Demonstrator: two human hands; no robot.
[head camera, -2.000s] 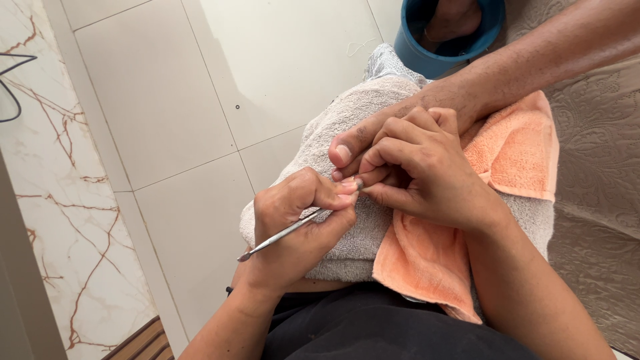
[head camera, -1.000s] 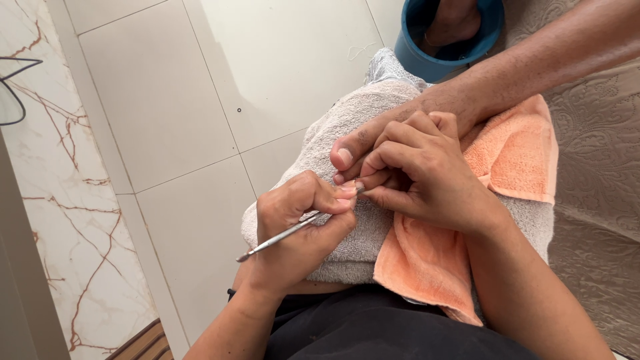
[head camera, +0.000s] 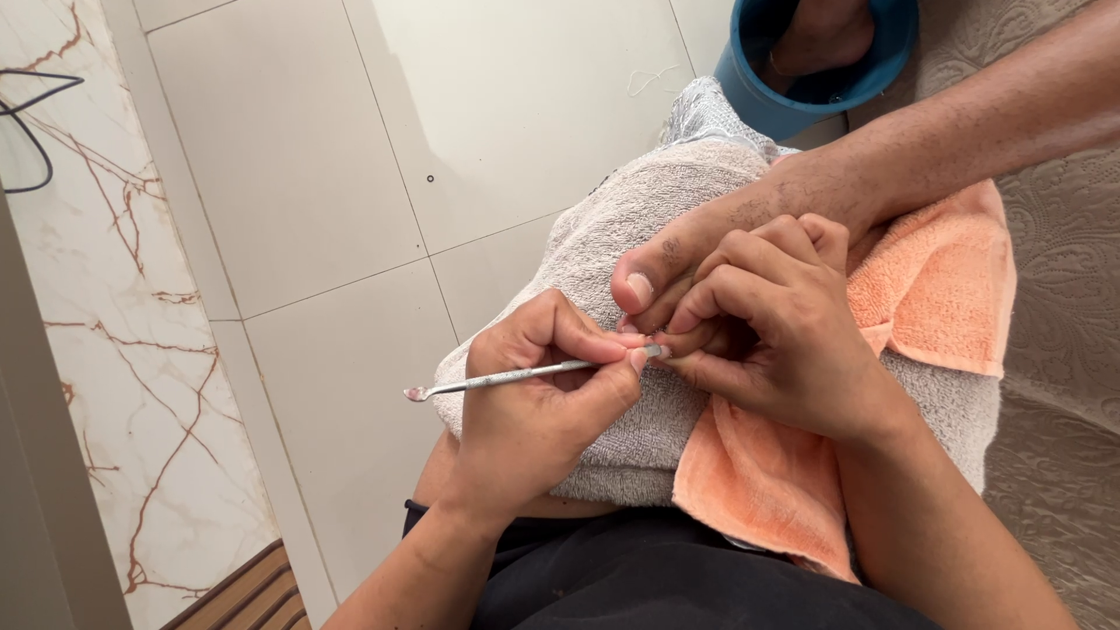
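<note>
A metal cuticle pusher (head camera: 512, 376) is pinched between the thumb and fingers of my left hand (head camera: 542, 394). Its flat end meets the nail of a smaller toe on another person's foot (head camera: 744, 219); the spoon-shaped end points left. My right hand (head camera: 770, 315) grips the smaller toes, its fingers curled over them and its thumb below. Under the foot, a beige towel (head camera: 604, 219) covers my lap. An orange towel (head camera: 761, 472) lies beneath my right wrist and the foot's heel side. My right palm hides part of the toes.
A blue bucket (head camera: 757, 74) at the top right holds the person's other foot (head camera: 822, 39). Patterned brown fabric (head camera: 1067, 262) covers the right side. Pale floor tiles (head camera: 297, 175) spread to the left, beside a veined marble surface (head camera: 149, 376) with a black cable (head camera: 39, 131) on it.
The pusher has tilted a little flatter in my left hand, its working end still at the toe. My right hand keeps its hold on the toes.
</note>
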